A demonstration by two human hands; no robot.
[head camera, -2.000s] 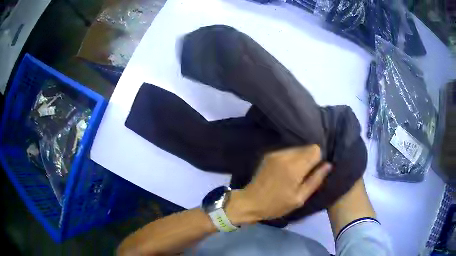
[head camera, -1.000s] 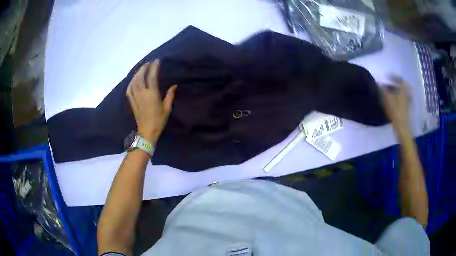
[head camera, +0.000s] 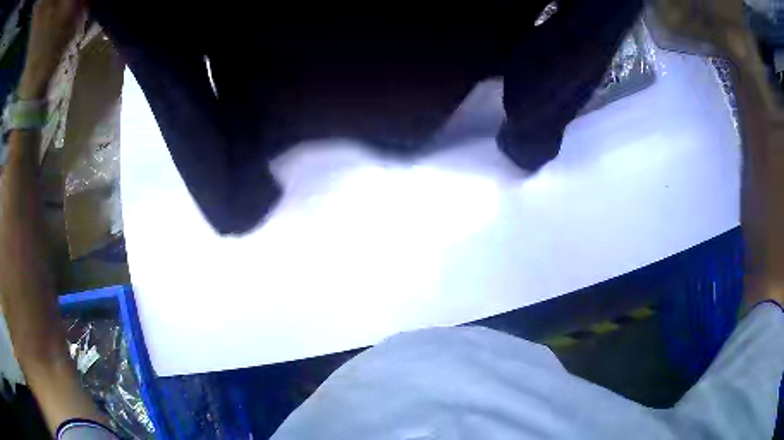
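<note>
The dark jacket (head camera: 344,77) is held up in the air across the top of the head view, with its upper part cut off by the edge. Two sleeve ends hang down above the white table (head camera: 387,266). My left hand (head camera: 60,15) is at the top left corner, partly cut off, at the jacket's left side. My right hand (head camera: 695,19) is at the top right, blurred, at its right side. The jacket hangs between them; the fingertips and exact grips are hidden. A small white patch (head camera: 547,12) shows on the jacket.
A blue crate (head camera: 131,335) with clear plastic and white tags inside stands at the lower left. A brown carton (head camera: 86,228) with clear plastic is at the left. A bagged garment (head camera: 634,76) lies at the table's upper right. More blue crate (head camera: 701,296) shows below the table.
The jacket was spread flat on the table and is now raised forward and up. Both hands have moved outward and up to the top corners. The white tags and strip are no longer visible.
</note>
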